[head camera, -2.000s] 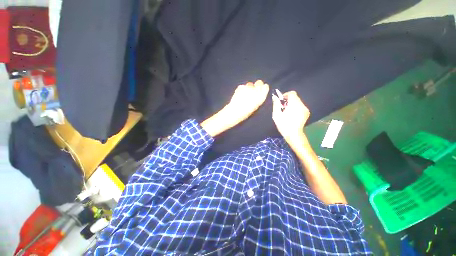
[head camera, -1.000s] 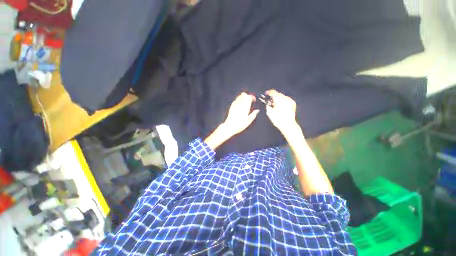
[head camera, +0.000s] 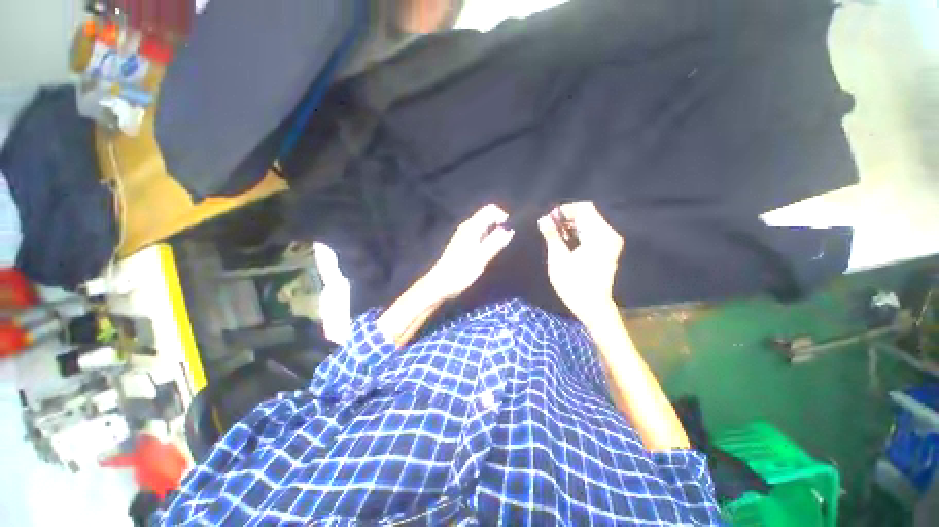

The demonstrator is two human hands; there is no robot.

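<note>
The large dark garment piece (head camera: 659, 134) covers most of the table and hangs over its near edge. It has a notch-like opening at the right, with white table showing through. My left hand (head camera: 476, 247) is over the cloth near its lower edge, fingers curled; the fingertips seem to pinch the dark cloth. My right hand (head camera: 585, 252) is a little to the right, apart from the left. It holds a tiny dark tool, likely thread snips (head camera: 565, 229), mostly hidden in the fingers.
A dark padded board (head camera: 252, 93) stands raised at upper left. Sewing machines are on the yellow-edged table (head camera: 177, 314) at left. A green plastic basket (head camera: 788, 468) is on the floor at lower right. The white table (head camera: 896, 134) shows at right. A white piece (head camera: 332, 293) hangs left of my sleeve.
The view has turned, and more of the cloth's right end and the white table shows. My hands have moved slightly apart. The basket has shifted lower in view.
</note>
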